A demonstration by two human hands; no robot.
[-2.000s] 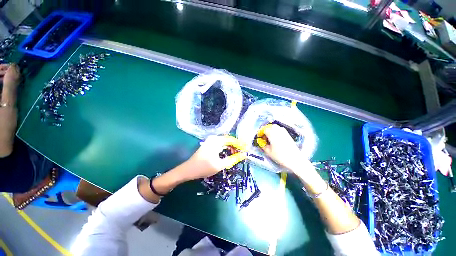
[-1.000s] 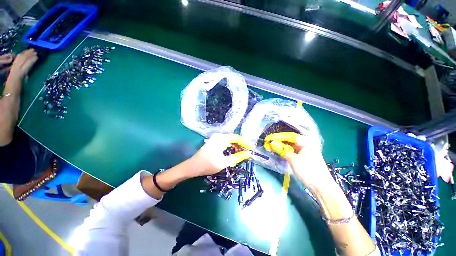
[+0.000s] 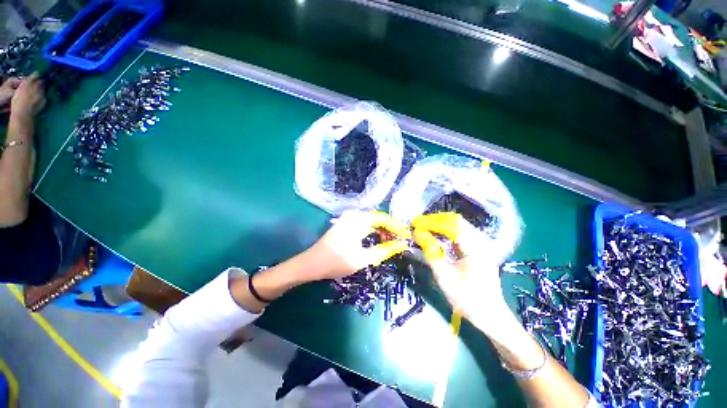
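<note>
My left hand (image 3: 359, 241), with yellow finger cots, is closed around small dark and reddish parts in front of the two bags. My right hand (image 3: 448, 249), also with yellow finger cots, has its fingertips against the left fingertips. A small part is pinched where they meet, mostly hidden by the fingers. The left clear plastic bag (image 3: 309, 163) is rolled open with dark parts inside. The right clear plastic bag (image 3: 508, 209) also holds dark parts and lies just behind my right hand. A pile of black-silver pieces (image 3: 373, 288) lies below my hands.
Loose black-silver parts (image 3: 554, 307) lie beside a heaped blue tray (image 3: 599, 239) on the right. Another parts pile (image 3: 127, 111) and a second blue tray (image 3: 151, 17) are at upper left. A neighbour's hand (image 3: 29, 96) is at far left. A metal rail (image 3: 271, 82) edges the bench.
My right hand has moved from the right bag's opening to my left fingertips. My left hand keeps its hold. The neighbour's hands have shifted. The view has moved slightly.
</note>
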